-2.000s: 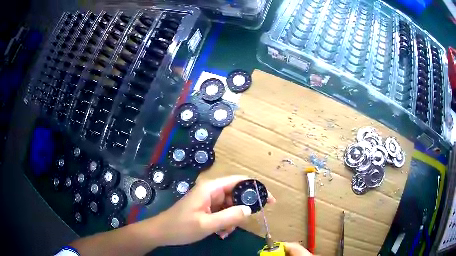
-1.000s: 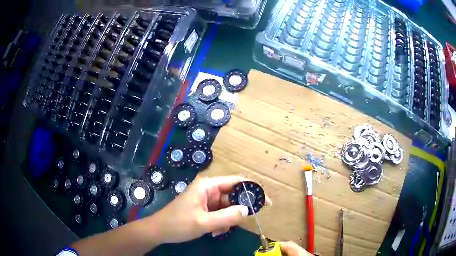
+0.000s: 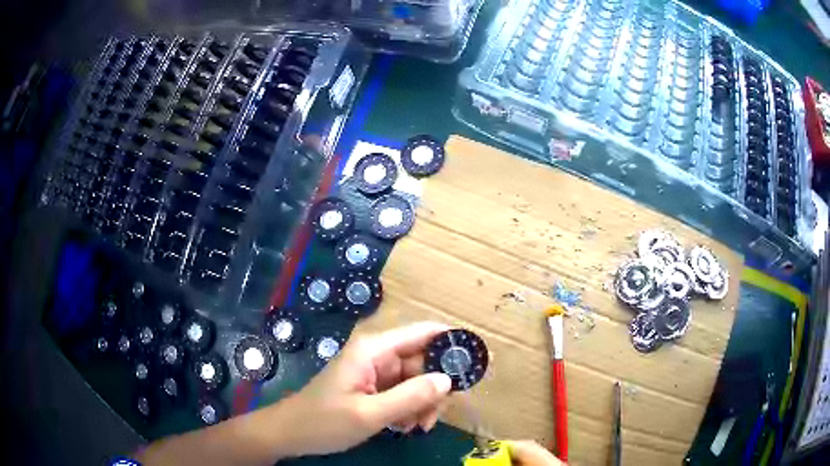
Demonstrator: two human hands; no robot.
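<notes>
My left hand (image 3: 378, 387) holds a round black disc part (image 3: 457, 360) by its edge, its pale grey centre facing me, above the near edge of the cardboard. My right hand (image 3: 530, 453) is mostly cut off by the bottom edge. It holds the yellow-handled pointed tool (image 3: 489, 454). The tool's thin shaft is blurred and points up toward the disc's lower rim; whether its tip touches cannot be told. Other black discs (image 3: 358, 291) lie loose on the mat at the left.
The cardboard (image 3: 473, 246) bears a red-handled brush (image 3: 560, 400), a thin dark tool (image 3: 617, 423), crumbs (image 3: 566, 294) and heaped silvery rings (image 3: 672, 280). A full blister tray (image 3: 339, 86) stands left, a part-filled one (image 3: 510, 114) at the back right.
The yellow-handled tool's shaft has come down off the face of the disc. The left hand keeps hold of the disc. The whole view has shifted slightly.
</notes>
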